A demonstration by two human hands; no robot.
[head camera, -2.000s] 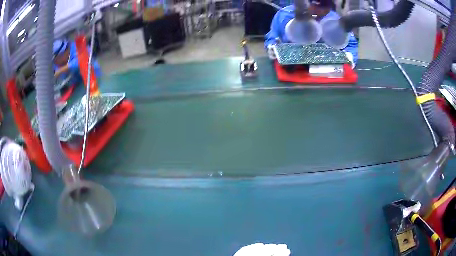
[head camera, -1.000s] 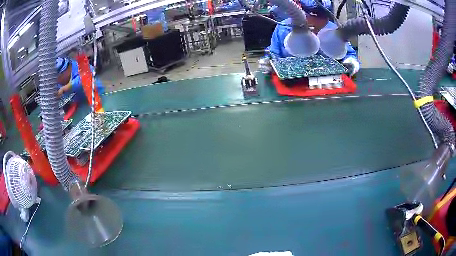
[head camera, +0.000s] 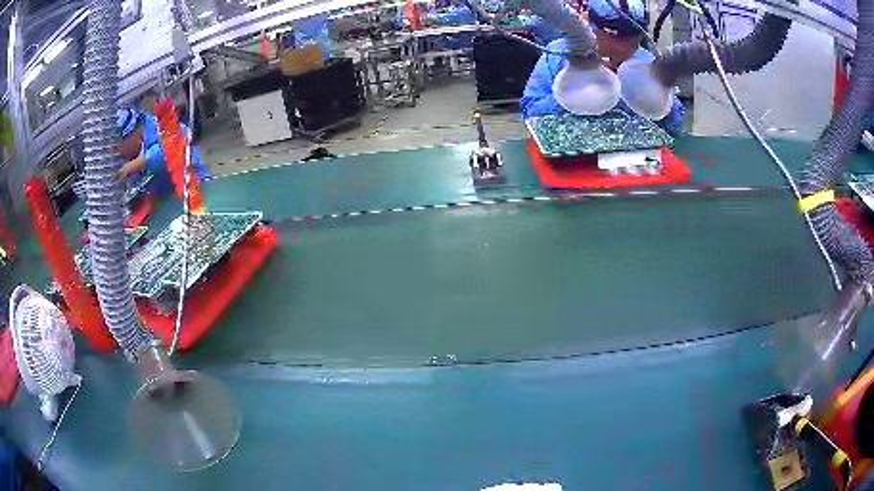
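A thin white sliver at the bottom edge, right of centre, looks like my gloved right hand (head camera: 520, 487). It is almost wholly cut off, so its fingers and any hold are hidden. My left hand is not in view. Nearest in front are a clear fume hood (head camera: 185, 422) at lower left and an iron stand with a tan sponge (head camera: 787, 470) at lower right. A black soldering iron with yellow bands (head camera: 822, 441) rests at the stand. The green mat (head camera: 460, 412) spans the front.
A circuit board (head camera: 216, 245) lies tilted on a red carrier at left, behind a ribbed hose (head camera: 103, 182) and near a white fan (head camera: 43, 340). Across the bench, a person in blue sits behind another board (head camera: 594, 132). A second hose (head camera: 832, 173) hangs at right.
The view has shifted and sharpened, with more of the far floor showing than at first. The white glove shape at the bottom edge has shrunk to a sliver. The far person's white gloves no longer show clearly.
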